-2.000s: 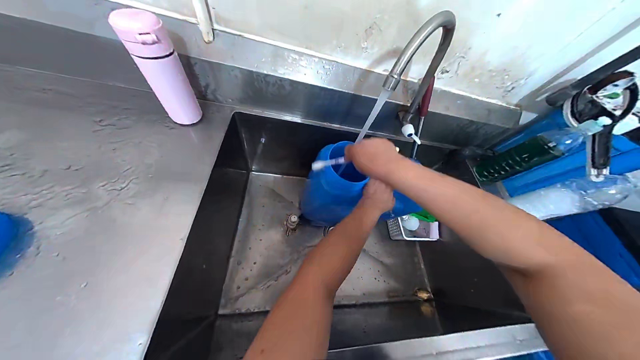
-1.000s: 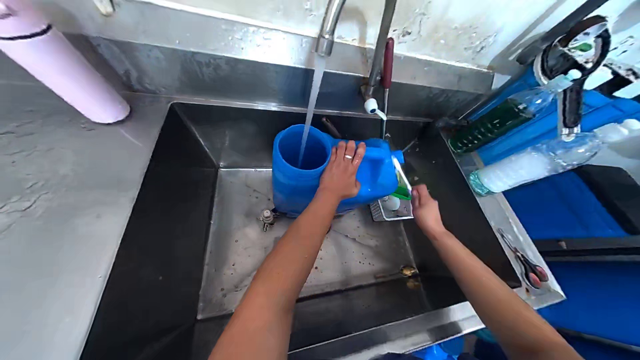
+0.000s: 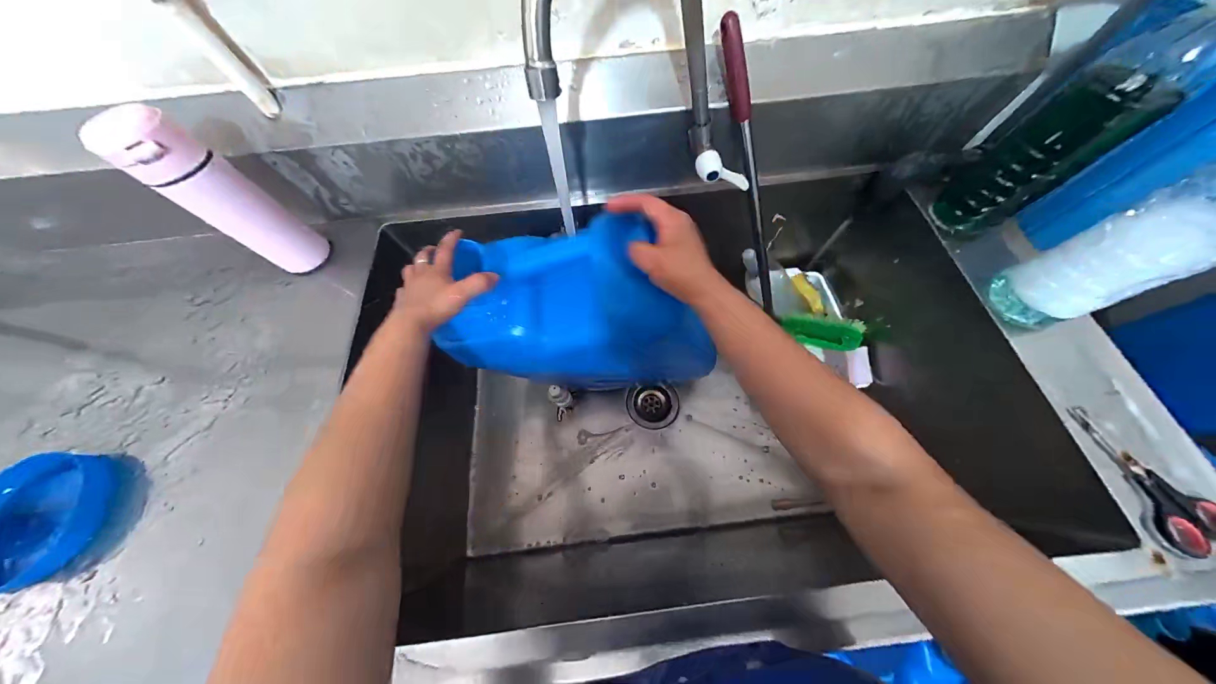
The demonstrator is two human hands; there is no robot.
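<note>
Both hands hold a blue plastic jug tilted on its side above the floor of the steel sink. At its left end, around the rim, is my left hand, a ring on one finger. My right hand grips the upper right part of the jug. Water runs from the faucet down behind or onto the jug; where it lands is hidden. Below the jug, the drain shows. A long-handled green brush leans over a small basket in the sink.
A pink bottle and a blue plastic lid or basin are on the left counter. Scissors, a bottle of green liquid and a bottle with pale contents line the right side. A white-handled tap stands behind the sink.
The jug has been turned from upright, its wide mouth under the stream, onto its side. My right hand has moved from beside the green brush onto the jug; my left hand is now at its left end.
</note>
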